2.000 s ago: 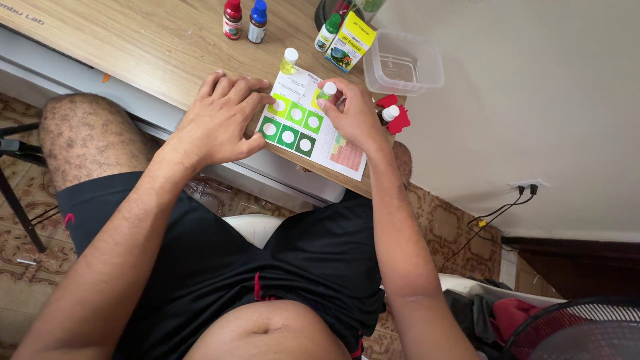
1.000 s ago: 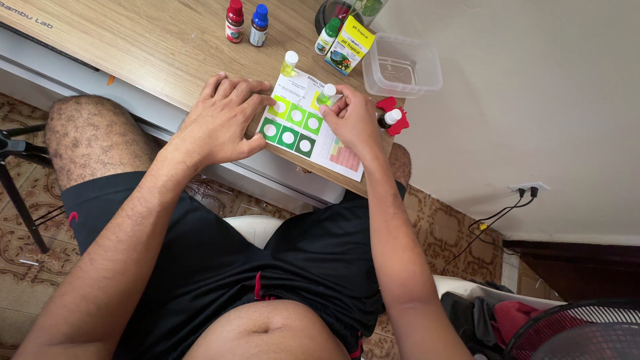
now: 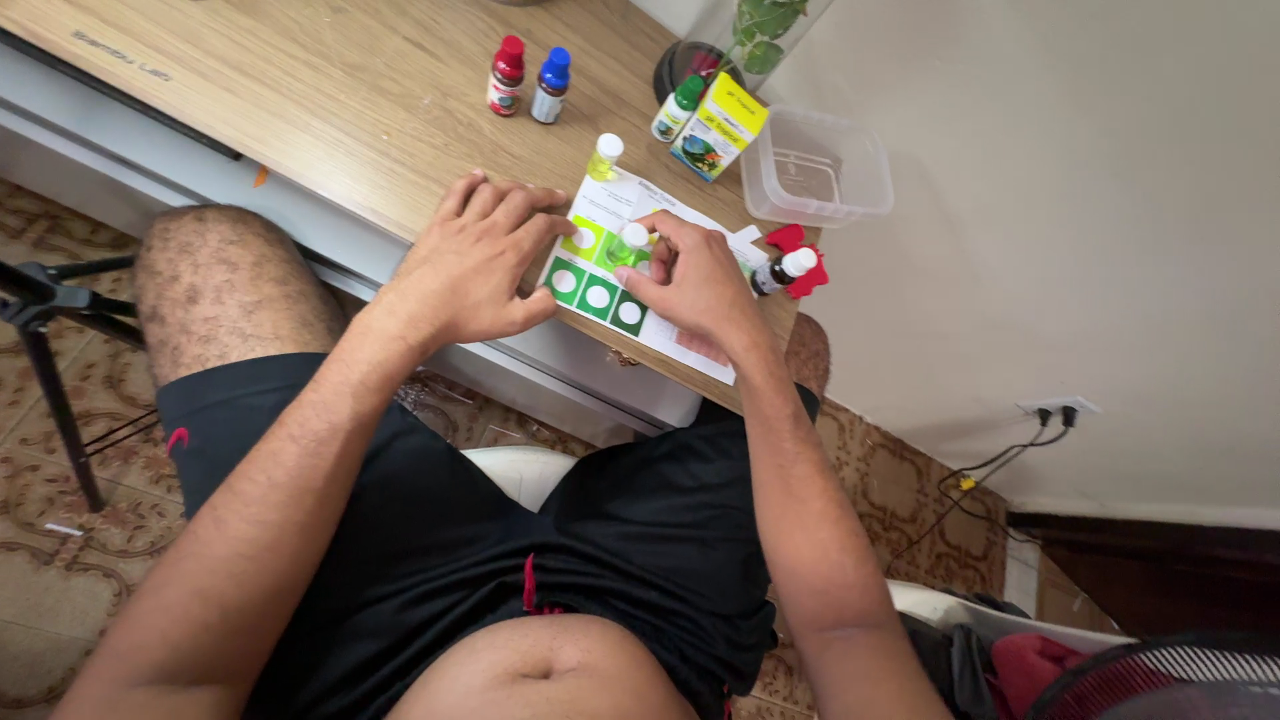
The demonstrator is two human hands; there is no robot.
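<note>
A printed color chart (image 3: 655, 345) with yellow and green squares, each with a white circle, lies at the desk's front edge. My right hand (image 3: 695, 275) pinches a white-capped vial of yellow-green liquid (image 3: 627, 246) over the chart's squares. Spread flat at the chart's left edge, my left hand (image 3: 495, 255) holds nothing, its fingertips touching the paper. Another white-capped vial, of yellow liquid (image 3: 604, 158), stands at the chart's top left corner. A dark bottle with a white cap (image 3: 784, 271) is by a red object (image 3: 815, 274) to the right of my right hand.
Behind the chart on the wooden desk (image 3: 330, 110) are a red-capped bottle (image 3: 506, 77), a blue-capped bottle (image 3: 551, 87), a green-capped bottle (image 3: 677, 109), a yellow box (image 3: 722, 125), a clear plastic tub (image 3: 815, 165) and a glass vase with a plant (image 3: 765, 35).
My right hand has moved the vial left and down on the chart, from the upper right squares to nearer the middle. My left hand has stayed at the paper's left edge.
</note>
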